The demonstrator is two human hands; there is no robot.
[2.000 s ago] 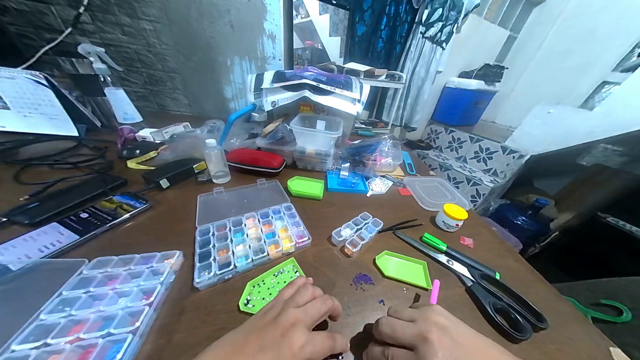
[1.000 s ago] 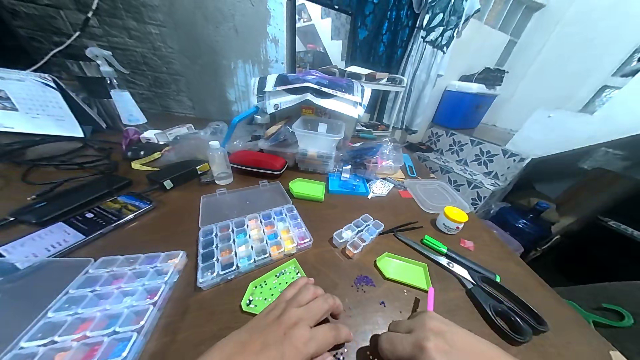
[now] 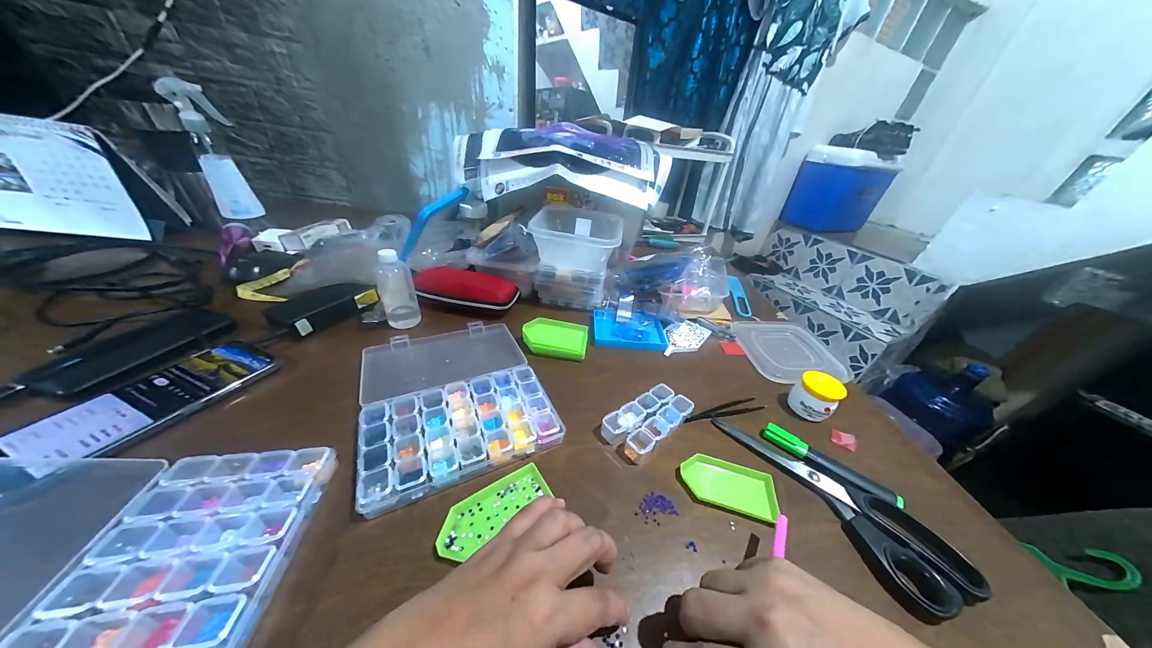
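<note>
My left hand (image 3: pixel 531 576) rests low in the view with its fingers curled; its fingertips are near a few small beads (image 3: pixel 614 637) at the bottom edge. Just beyond it lies a green tray (image 3: pixel 490 513) with scattered dark and white beads. My right hand (image 3: pixel 774 598) is closed around a pink pen (image 3: pixel 780 537), whose upper end sticks up; its tip is hidden. A small pile of purple beads (image 3: pixel 656 506) lies on the table between the hands and the bead jars (image 3: pixel 646 421). Another green tray (image 3: pixel 729 487) sits beyond my right hand.
Black-handled scissors (image 3: pixel 855 504) and a green-capped marker (image 3: pixel 832 463) lie at the right, near a yellow-lidded jar (image 3: pixel 816 396). Two bead organizers, one central (image 3: pixel 459 441) and one at left (image 3: pixel 171 549), stand open. A phone (image 3: pixel 135 405) lies far left; a clear bottle (image 3: pixel 397 288) stands behind.
The pink pen in my right hand leans and sits slightly differently than two seconds ago. My left hand stays beside the beaded green tray.
</note>
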